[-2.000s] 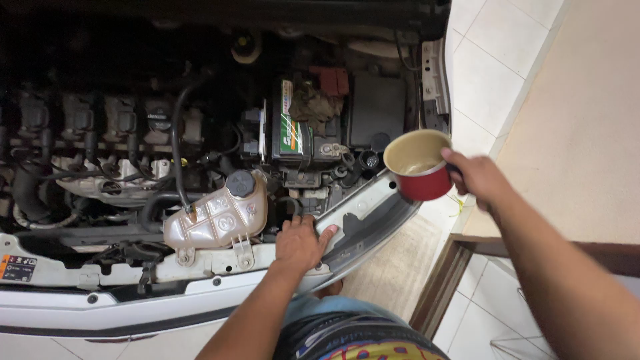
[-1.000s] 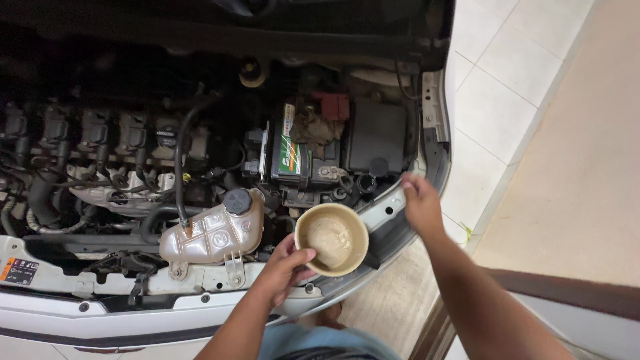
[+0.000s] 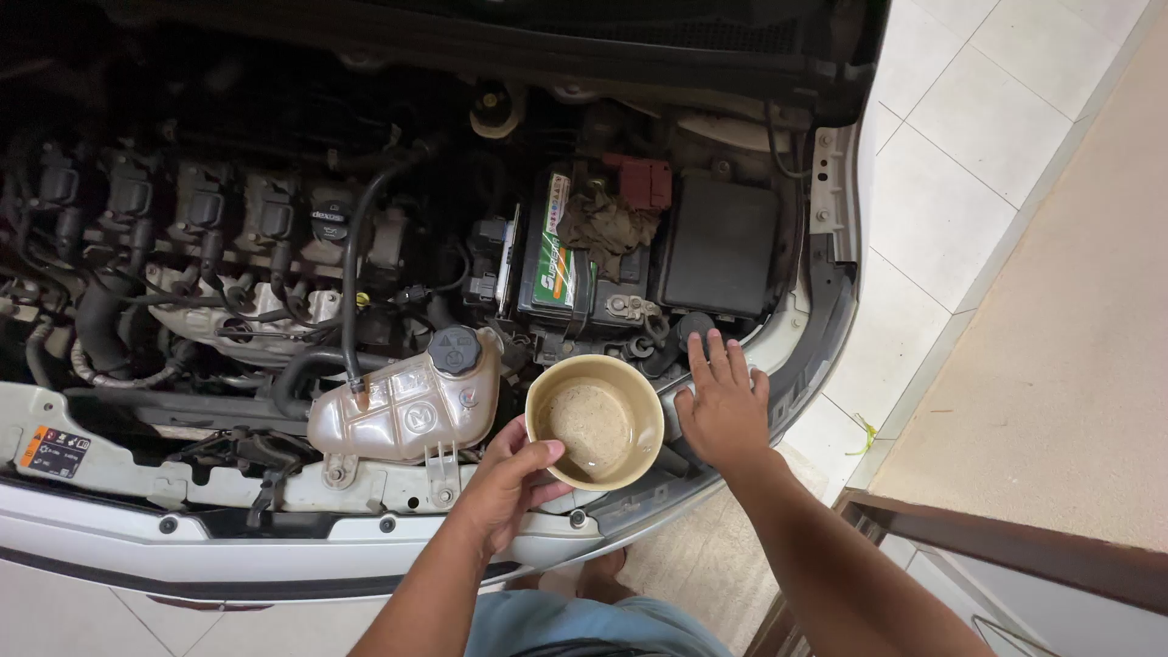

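Observation:
My left hand [image 3: 511, 479] grips the rim and side of a round cup [image 3: 598, 429], cream-coloured inside, with a little liquid at its bottom. The cup is over the car's front edge, right of the translucent coolant expansion tank [image 3: 401, 411], whose black cap [image 3: 454, 350] is on. My right hand [image 3: 727, 401] reaches palm down, fingers spread, with its fingertips at a round black cap [image 3: 695, 330] on a filler neck by the right fender; whether they touch it I cannot tell. The cup's red outside and handle are hidden now.
Behind the cup stands the car battery [image 3: 557, 265] with a crumpled brown cloth [image 3: 607, 228] on it and a red terminal cover [image 3: 643, 181]. A black fuse box lid [image 3: 721, 245] lies to its right. The engine [image 3: 228, 228] fills the left, and the raised hood is above.
The cup has gone from my right hand to my left. My left hand was resting bare on the front edge two seconds ago. My right hand has moved left from the fender to the black cap.

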